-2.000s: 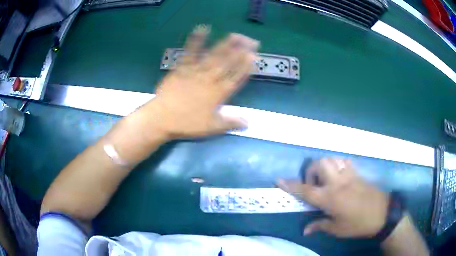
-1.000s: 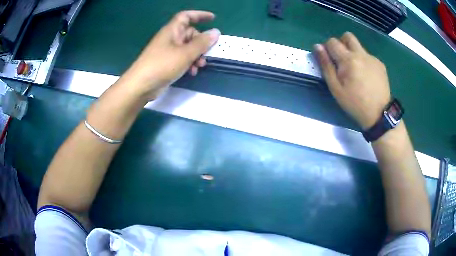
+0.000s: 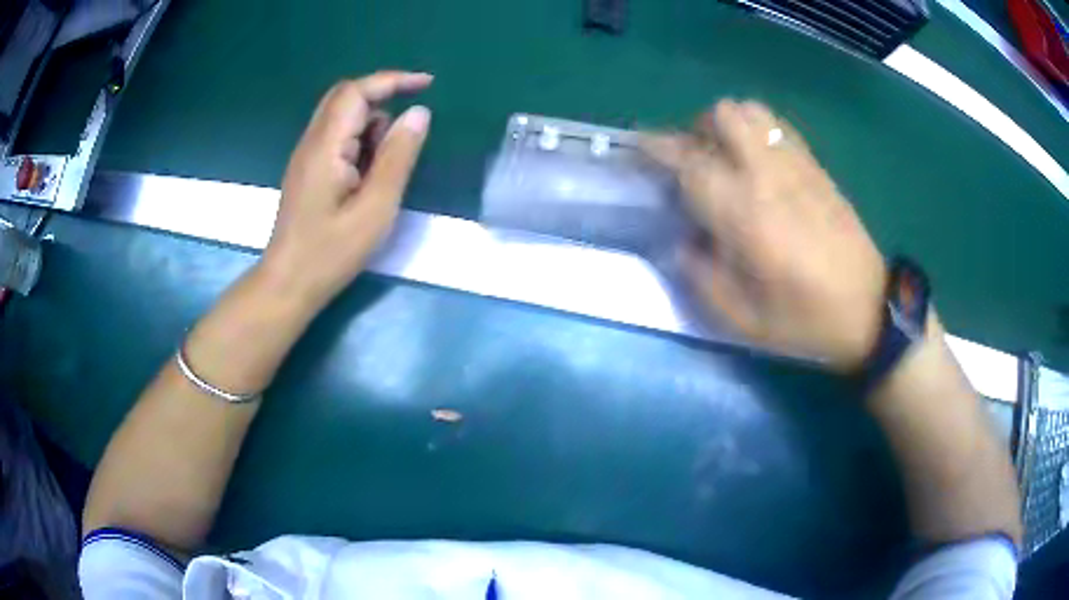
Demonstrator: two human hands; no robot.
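The grey fixture base [image 3: 576,136] lies on the green bench beyond the pale strip, with white round parts in it. A grey cover plate [image 3: 563,202], blurred by motion, is tilted along its near side. My right hand [image 3: 780,234], also blurred, holds the plate's right end; its fingers hide the right part of the base. My left hand [image 3: 352,176] is empty left of the base, thumb and index finger apart, touching neither piece.
A dark ribbed stack [image 3: 838,21] and a small black block [image 3: 605,14] are at the far side. A machine frame with a red button [image 3: 28,175] is at left. A mesh tray [image 3: 1047,457] is at the right edge. A tiny pale-orange piece [image 3: 447,415] lies near me.
The plate, flat on the base a second ago, is now tilted toward me, showing white parts in the base. My left hand has moved left, off it. The earlier near-side strip is gone from there.
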